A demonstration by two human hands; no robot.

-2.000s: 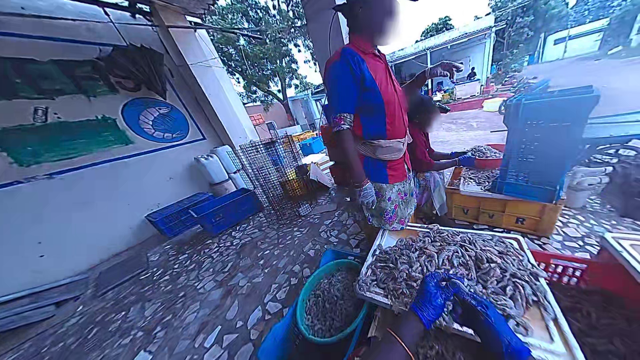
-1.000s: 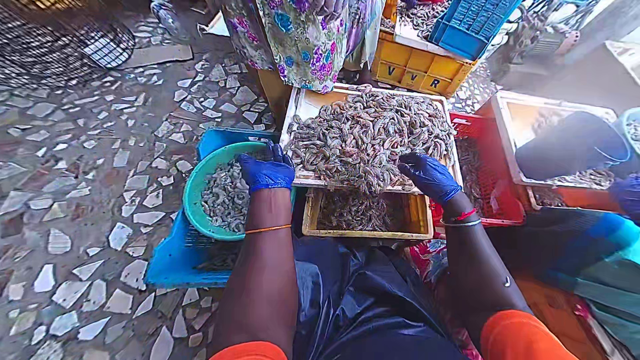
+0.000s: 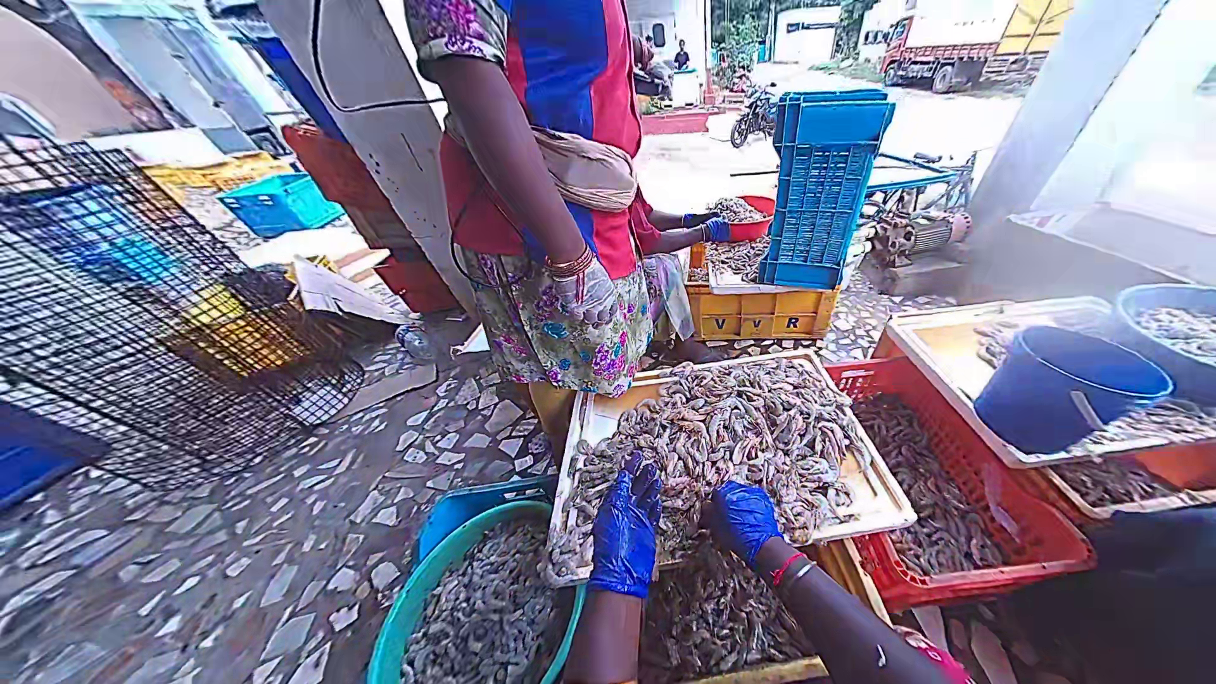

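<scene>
A heap of raw shrimp (image 3: 736, 427) fills a shallow white tray (image 3: 888, 494). My left hand (image 3: 627, 527), in a blue glove, touches the shrimp at the tray's near left part; whether a shrimp is between its fingers cannot be told. My right hand (image 3: 746, 518), also blue-gloved, has its curled fingertips in the heap near the front edge, and the fingertips are hidden. Left of and below the tray stands a green basin (image 3: 385, 646) of smaller or peeled shrimp. Under the tray, a yellow crate (image 3: 779, 673) holds more shrimp.
A red crate (image 3: 1035, 570) of shrimp stands at the right, beside another tray bearing a blue bucket (image 3: 1064, 389). A person (image 3: 560, 180) stands just behind my tray; another person's gloved hands (image 3: 714, 229) are at a red bowl. Blue crates (image 3: 825, 190) are stacked beyond. Wire mesh (image 3: 161, 313) stands left.
My left hand has moved from the green basin's rim to the shrimp on the tray. My right hand has moved from the tray's right side toward its front middle. The view has tilted up.
</scene>
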